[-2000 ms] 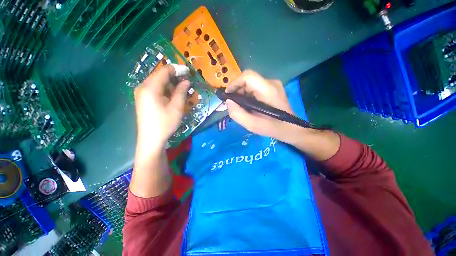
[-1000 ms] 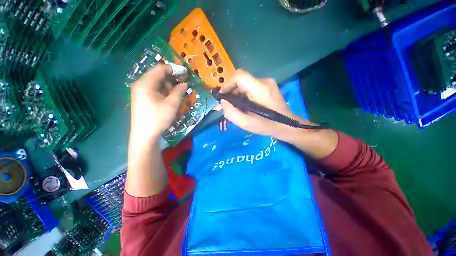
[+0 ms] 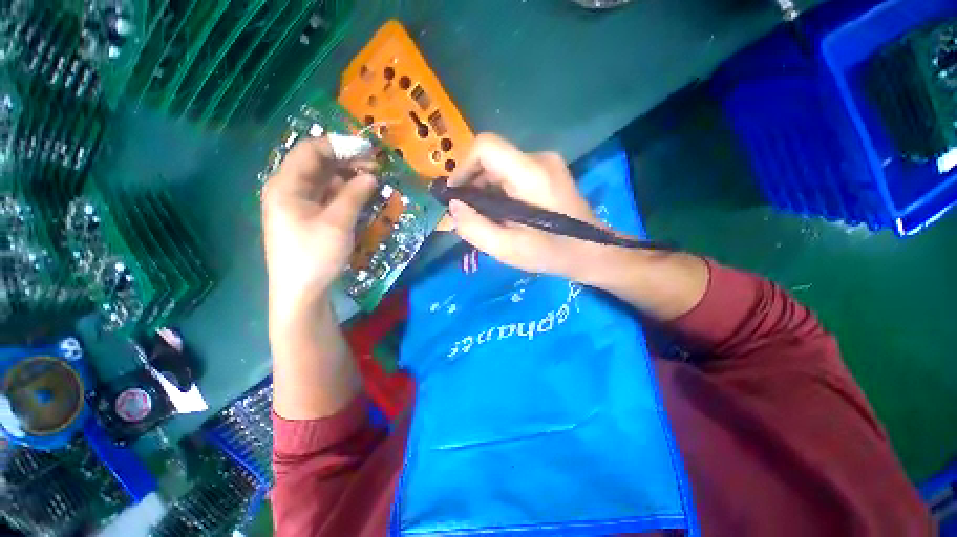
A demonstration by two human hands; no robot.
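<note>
A green circuit board point(image 3: 394, 252) with components lies at the bench edge, orange showing through its openings. An orange fixture plate point(image 3: 404, 89) with holes lies beside and partly behind it. My left hand point(image 3: 315, 210) is over the board's left part, fingers bent, with a white wrap point(image 3: 349, 146) at a fingertip; any solder wire in it is too thin to make out. My right hand point(image 3: 519, 205) grips the black soldering iron point(image 3: 546, 219) like a pen, its front end at the board's right edge; the metal tip is not clearly visible.
Stacked green boards point(image 3: 157, 246) stand at the left and upper left. A solder reel point(image 3: 44, 395) in a blue holder is at lower left, near a white paper slip point(image 3: 187, 396). Blue crates point(image 3: 803, 157) are at the right. A round tin point(image 3: 601, 3) is cut off at the top.
The view has shifted a little, so bench items sit slightly differently in the picture. Both hands stay at the board, the right still holding the iron.
</note>
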